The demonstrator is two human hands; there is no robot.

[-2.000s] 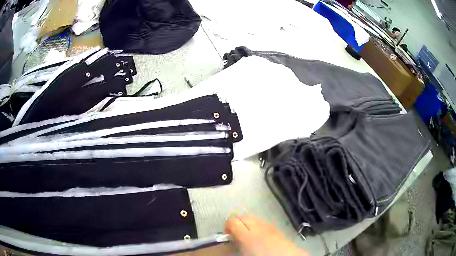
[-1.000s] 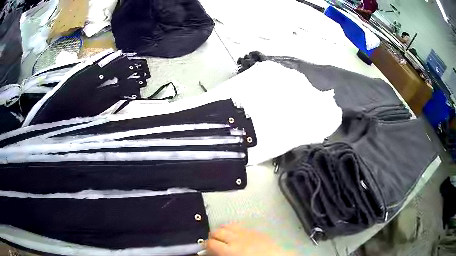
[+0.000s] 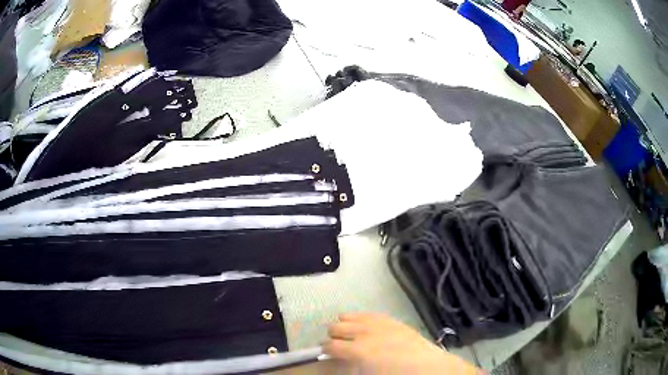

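Observation:
My right hand (image 3: 377, 344) is at the bottom edge, partly cut off and slightly blurred. Its fingertips meet at the right end of the nearest black strip (image 3: 183, 366), which has a pale grey-white edge; its very end is hidden by the fingers. More black strips (image 3: 154, 315) with pale edges and brass eyelets lie fanned to the left, their ends towards the right. A white cloth (image 3: 410, 146) lies under the upper strip ends. My left hand is out of the picture.
Folded dark grey garments (image 3: 469, 271) lie right of my hand. Behind are a black cloth bundle (image 3: 216, 36), a second heap of black strips (image 3: 102, 128) and a thin black cord loop (image 3: 220, 126). A brown box (image 3: 571, 99) stands beyond the far table edge.
Compared with one second ago, my right hand is further right of the eyelet ends, and the nearest strip's end has moved right with it. The camera view has shifted slightly.

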